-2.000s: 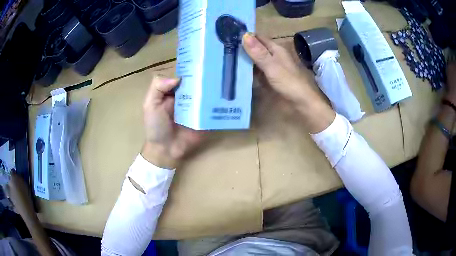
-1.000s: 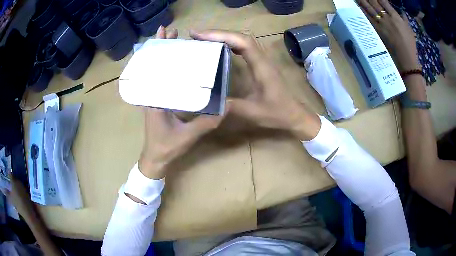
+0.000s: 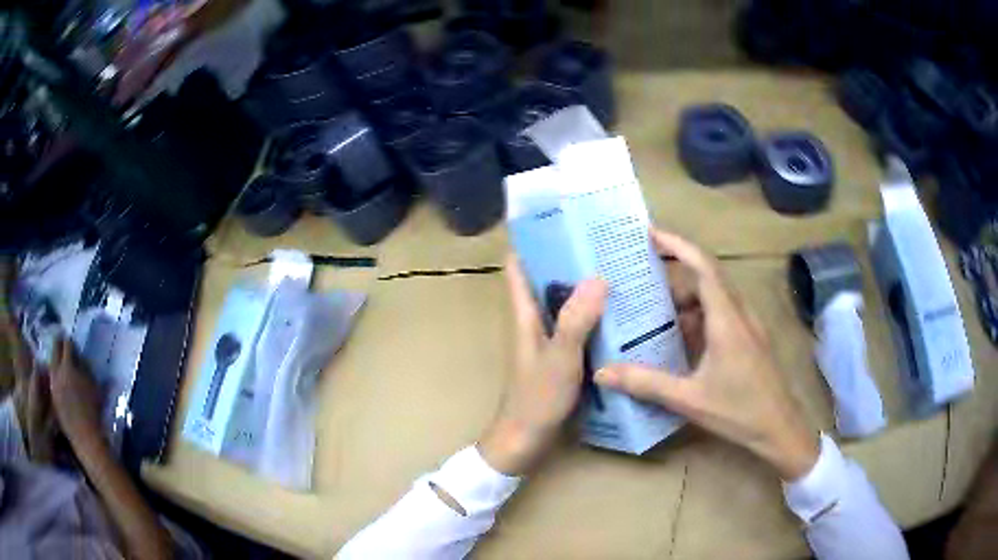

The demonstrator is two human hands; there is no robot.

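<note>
A light blue and white retail box is held upright-tilted between both hands above the table, its text side and part of the fan picture showing. Its top end is open with white flaps raised. My left hand grips its left side, thumb across the front. My right hand grips its lower right side, thumb on the text face. Whether anything is inside the box cannot be seen.
Another retail box and a frosted plastic bag lie at left. At right are a dark round part, a white pouch and a retail box. Dark fan bases crowd the back. A person's hands show at far left.
The view has swung left, so the table things sit further right. The box has turned from its end towards me to its printed sides, flaps away. The neighbour's arm at right is mostly out of view.
</note>
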